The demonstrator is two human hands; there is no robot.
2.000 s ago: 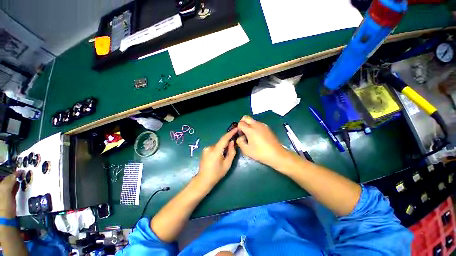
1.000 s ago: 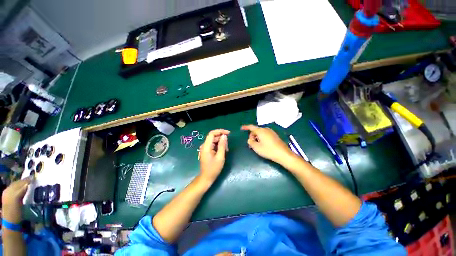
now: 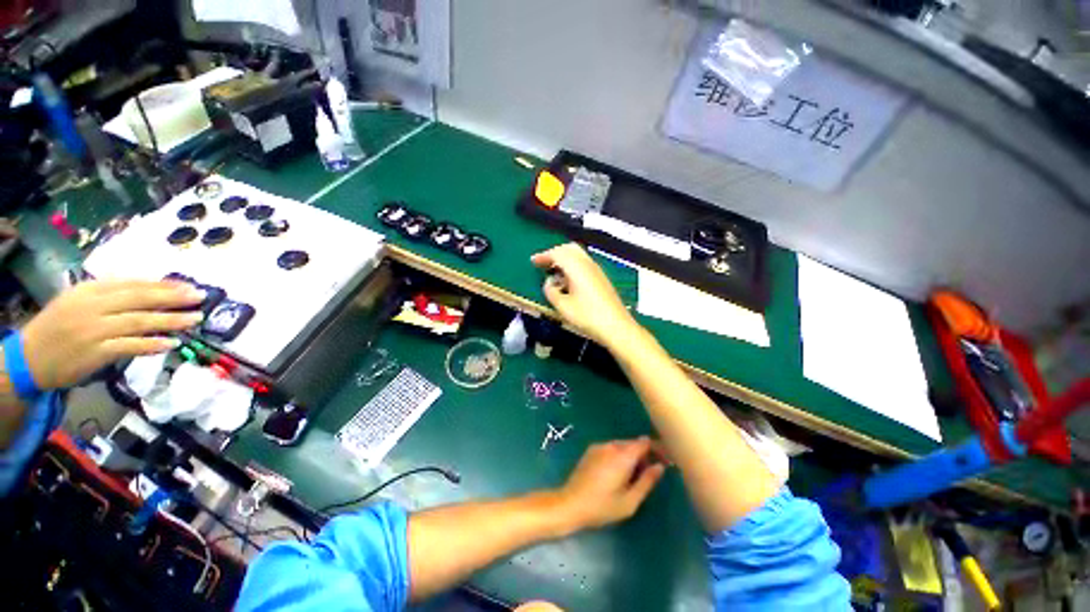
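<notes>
My right hand (image 3: 580, 291) is over the green upper shelf, fingers bent, right of a row of black round-faced modules (image 3: 433, 231). A small dark spot shows at its fingertips; whether it holds something cannot be told. My left hand (image 3: 616, 482) is low over the green mat (image 3: 514, 466), fingers curled, with its inside hidden. Left of it on the mat are thin white pieces (image 3: 555, 435), pink loops (image 3: 547, 390), a round clear dish (image 3: 473, 362) and a white label sheet with a dark grid (image 3: 390, 416).
Another person's hand (image 3: 114, 325) touches black modules on a white board (image 3: 257, 269) at left. A black tray (image 3: 651, 227) and white paper (image 3: 867, 347) lie on the shelf. The blue screwdriver (image 3: 938, 472) is at right. A black cable (image 3: 406, 472) crosses the front mat.
The view has swung left and up. My hands worked together over the mat, then parted. My right hand has moved up to the shelf; my left hand stays low over the mat.
</notes>
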